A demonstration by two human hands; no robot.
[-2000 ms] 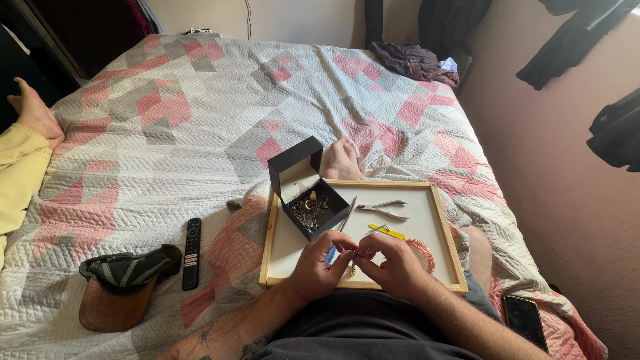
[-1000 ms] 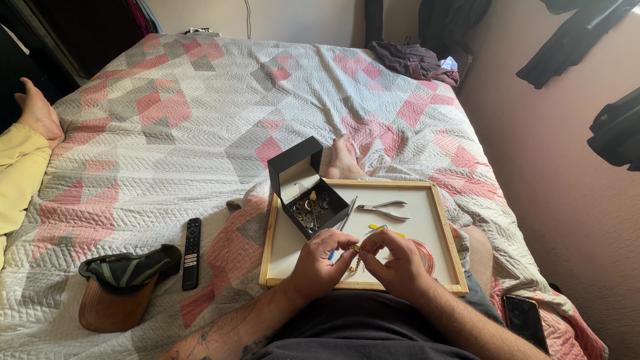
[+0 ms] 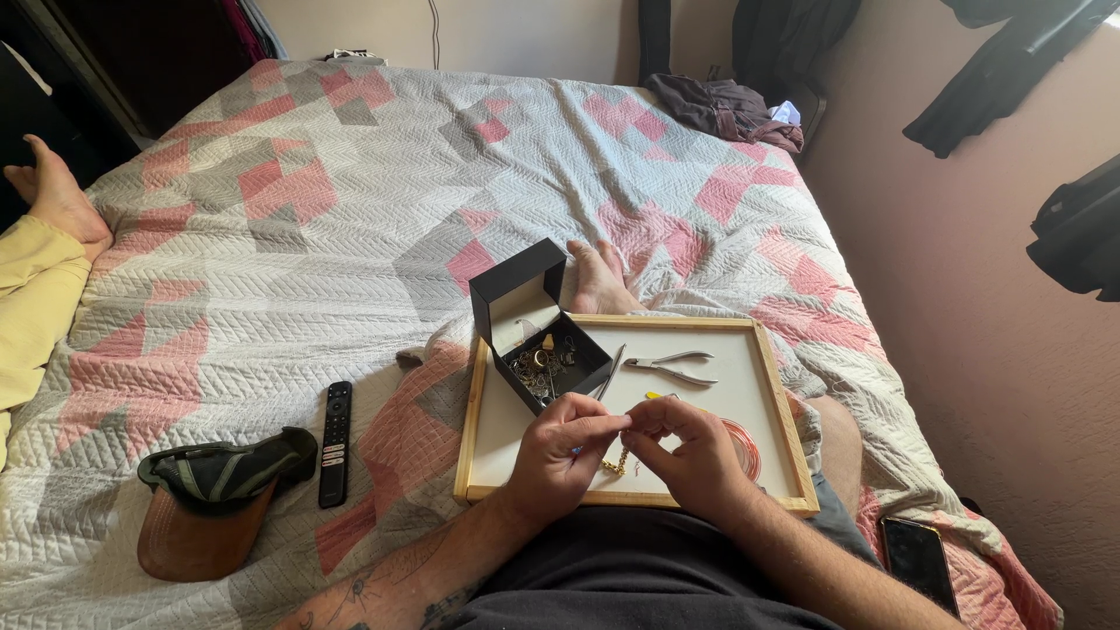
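My left hand [image 3: 560,451] and my right hand [image 3: 687,446] meet at the fingertips above a wood-framed white tray [image 3: 787,420] on my lap. A gold-coloured chain [image 3: 618,464] hangs between them, its upper end hidden by the fingers; which hand grips it is unclear. Just beyond my left hand stands an open black box [image 3: 516,289] holding jewellery pieces [image 3: 541,360]. Metal nippers [image 3: 674,367] lie farther back on the tray, near a slim metal tool [image 3: 612,372]. A coil of copper-coloured wire [image 3: 742,446] is partly behind my right hand, and a yellow-handled tool [image 3: 653,395] shows above it.
A patchwork quilt [image 3: 350,219] covers the bed. At left lie a cap [image 3: 210,507] and a black remote control [image 3: 335,446]; a phone [image 3: 917,560] lies at right. Another person's foot [image 3: 61,201] rests at the left edge. Dark clothing [image 3: 717,105] is heaped at the far corner.
My hands have shifted slightly and their fingertips now meet, covering more of the yellow-handled tool than two seconds ago. The box, nippers and tray have stayed put.
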